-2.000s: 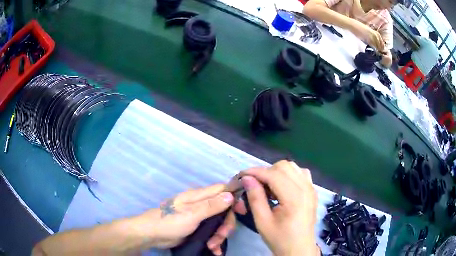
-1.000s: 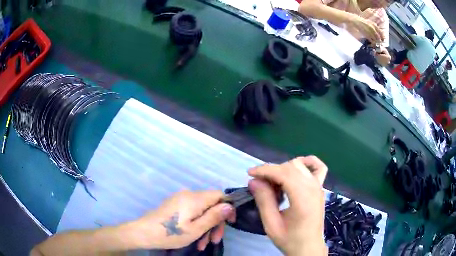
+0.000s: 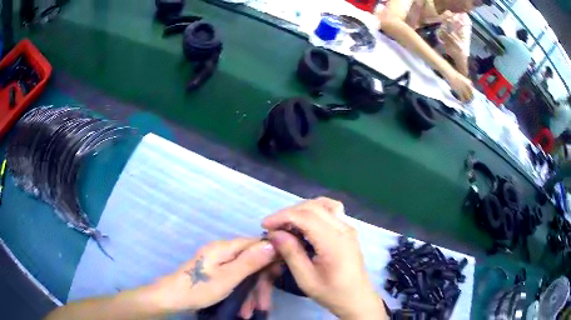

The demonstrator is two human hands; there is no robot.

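A black headphone assembly (image 3: 233, 304) is held low over the white foam sheet (image 3: 181, 194), mostly hidden by my hands. My left hand (image 3: 228, 269) grips its band from the left, thumb and fingers pinching near the band's end. My right hand (image 3: 319, 250) closes over the same end from the right, its fingertips touching my left fingertips. The part between the fingertips is covered. A loose pile of glossy black arm housings (image 3: 426, 278) lies on the right end of the sheet.
A fan of thin dark curved strands (image 3: 53, 159) lies at left, below a red parts tray (image 3: 39, 69). Beyond the sheet, a green conveyor (image 3: 219, 119) carries headphones (image 3: 291, 125). Across it, a person's arm (image 3: 419, 47) reaches over a white bench with a blue tub (image 3: 327, 28).
The view has shifted, so the conveyor headphones appear further left. My right hand has closed over the black part that showed between my hands one second ago.
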